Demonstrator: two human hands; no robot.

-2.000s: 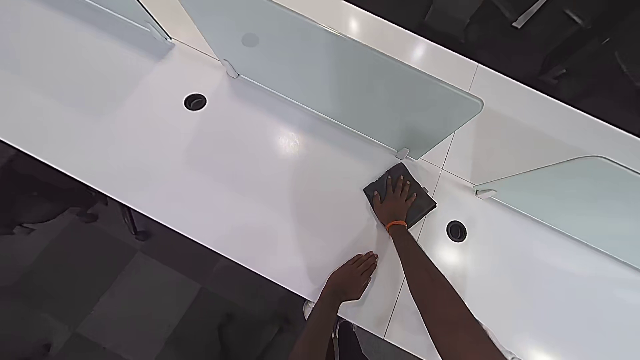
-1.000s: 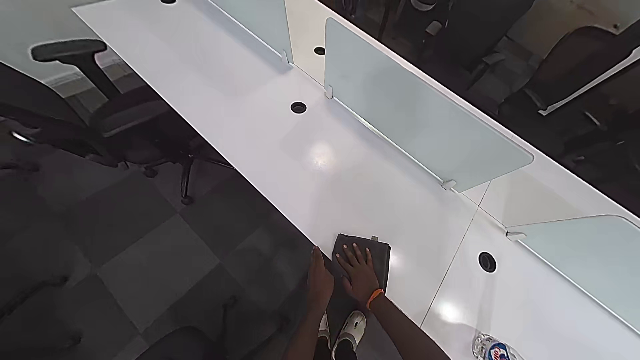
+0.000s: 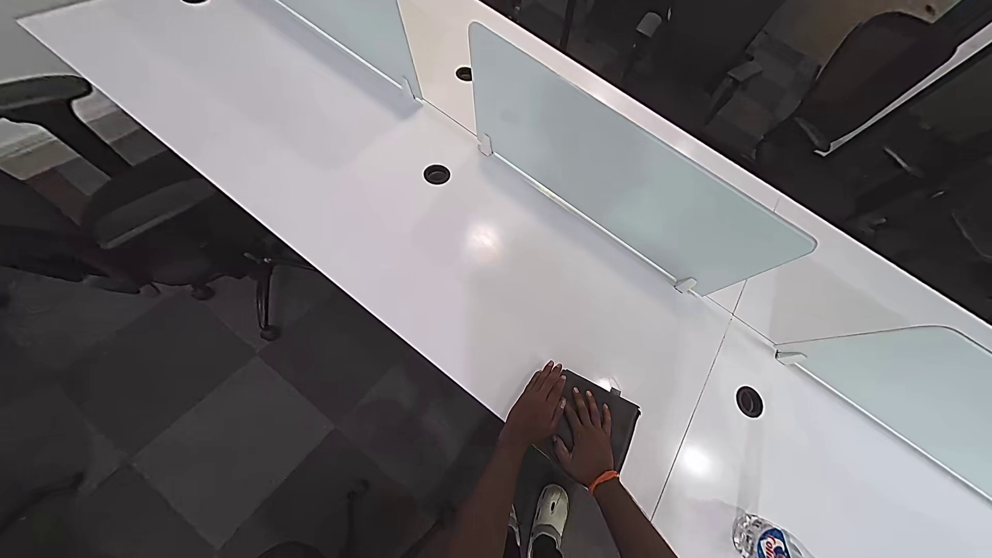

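A dark, flat, rectangular item point(image 3: 626, 426), perhaps a folded cloth or a case, lies at the front edge of the white desk point(image 3: 372, 256), with a small tag on its far side. My left hand point(image 3: 536, 407) rests along its left side, fingers together and pointing away from me. Flat on top of it is my right hand point(image 3: 589, 438), its fingers spread; an orange band point(image 3: 603, 481) circles that wrist. Part of the item is hidden under both hands.
Frosted glass dividers point(image 3: 620, 155) stand along the desk's middle. Black cable grommets point(image 3: 749, 401) are set in the top. A clear plastic bottle point(image 3: 763, 536) lies at the lower right. An office chair point(image 3: 147, 194) stands at the left.
The dark item has moved from beside the desk seam to the front edge, under my right hand. My left hand, earlier apart from it, is now against its left side. The view has swung.
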